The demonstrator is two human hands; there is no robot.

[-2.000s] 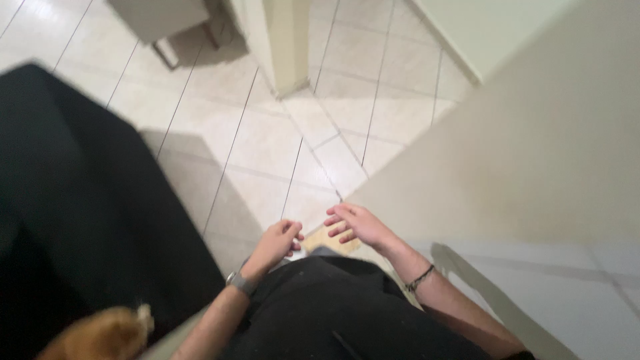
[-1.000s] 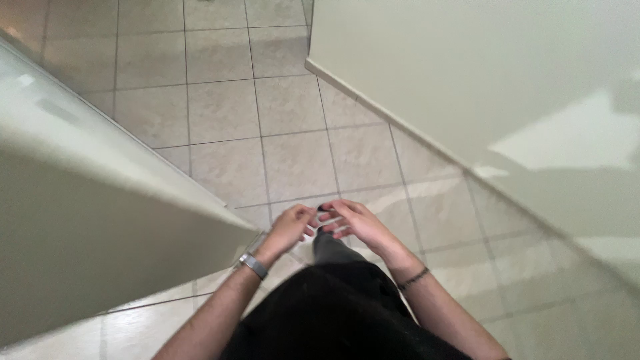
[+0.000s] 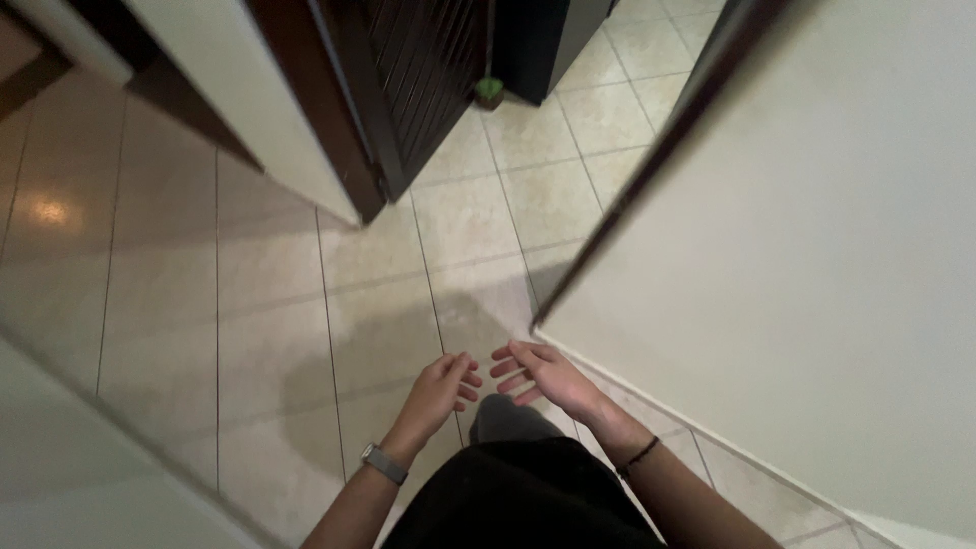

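My left hand (image 3: 444, 390) is held in front of my waist with its fingers loosely curled and apart, holding nothing. A wristwatch with a grey band (image 3: 386, 463) is on that wrist. Close by on the right, my right hand (image 3: 550, 380) holds nothing either, its fingers spread and pointing left. It wears a dark bracelet (image 3: 639, 456). The two hands do not touch. Below them show my black top (image 3: 518, 503) and a grey trouser leg (image 3: 507, 421).
Light floor tiles (image 3: 267, 305) spread ahead. A white wall (image 3: 801, 267) with a dark door frame (image 3: 633, 183) stands at right. Beyond are a dark slatted door (image 3: 427, 76), a small potted plant (image 3: 489, 91) and a dark cabinet-like object (image 3: 530, 53). Another wall (image 3: 76, 457) is at lower left.
The view has moved through the rooms; a dark slatted door and a doorway now show ahead. Both hands stay raised in front of my waist, empty throughout.
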